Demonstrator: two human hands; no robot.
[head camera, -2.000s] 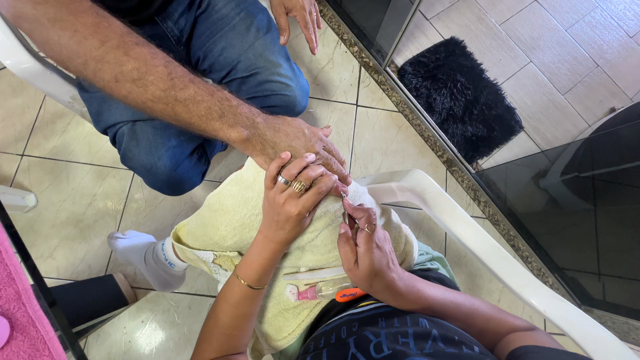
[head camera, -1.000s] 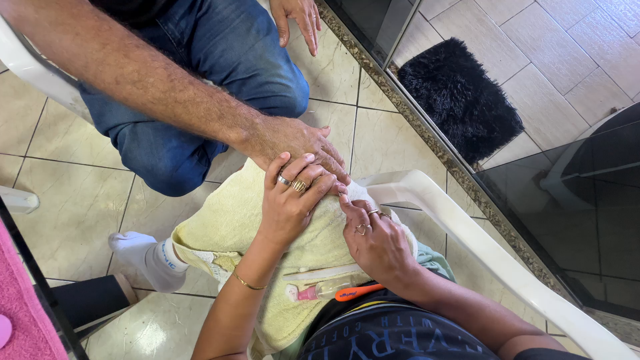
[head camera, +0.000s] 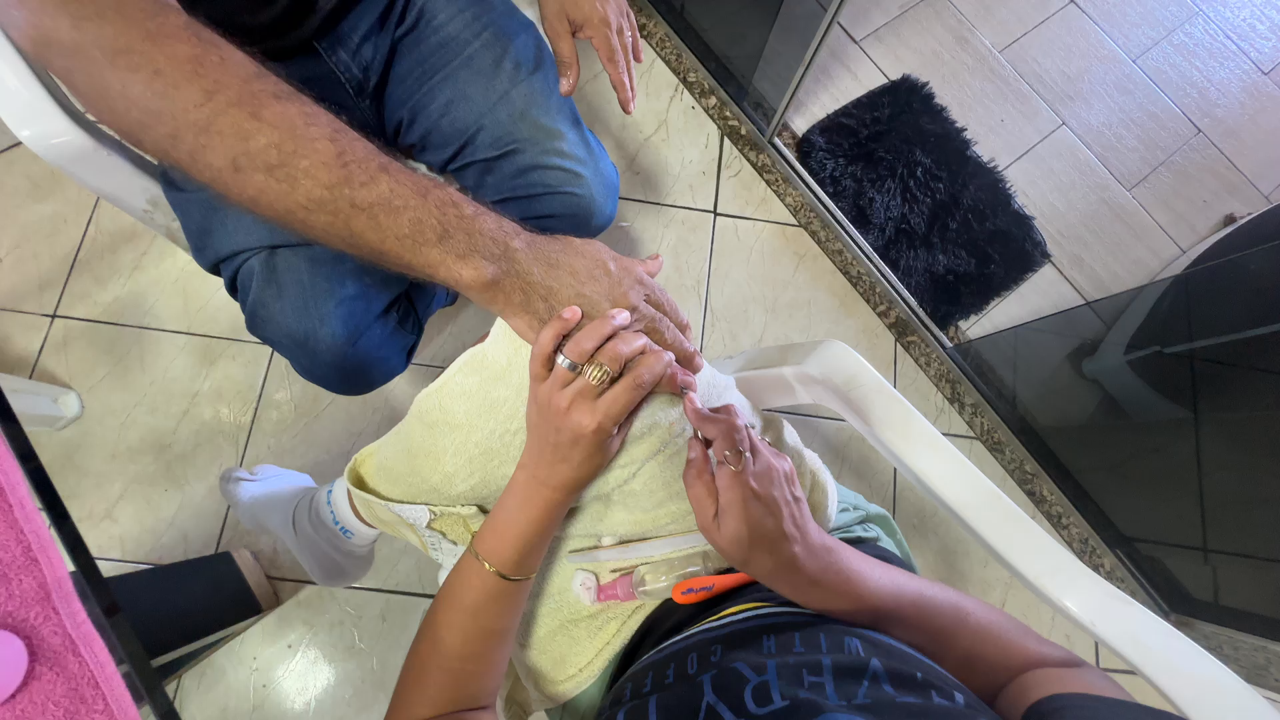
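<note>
My left hand (head camera: 590, 395), with rings on its fingers, is closed around the fingers of another person's hand (head camera: 585, 285) above a pale yellow towel (head camera: 450, 430) on my lap. My right hand (head camera: 745, 480) pinches a small metal tool (head camera: 699, 434), mostly hidden by my fingers, with its tip at one of that person's fingertips. What kind of tool it is, I cannot tell. Below my hands, a nail file (head camera: 635, 548), a small clear bottle with a pink part (head camera: 655, 580) and an orange-handled tool (head camera: 710, 587) lie on the towel.
The other person's jeans-clad knees (head camera: 500, 130) are across from me. A white plastic chair arm (head camera: 930, 470) runs along my right. A pink towel (head camera: 50, 580) covers a surface at the lower left. A black shaggy mat (head camera: 920, 200) lies beyond the glass panel at right.
My right hand has turned and shifted slightly at the other person's fingertip since the frame before. My left hand keeps its hold on that person's fingers.
</note>
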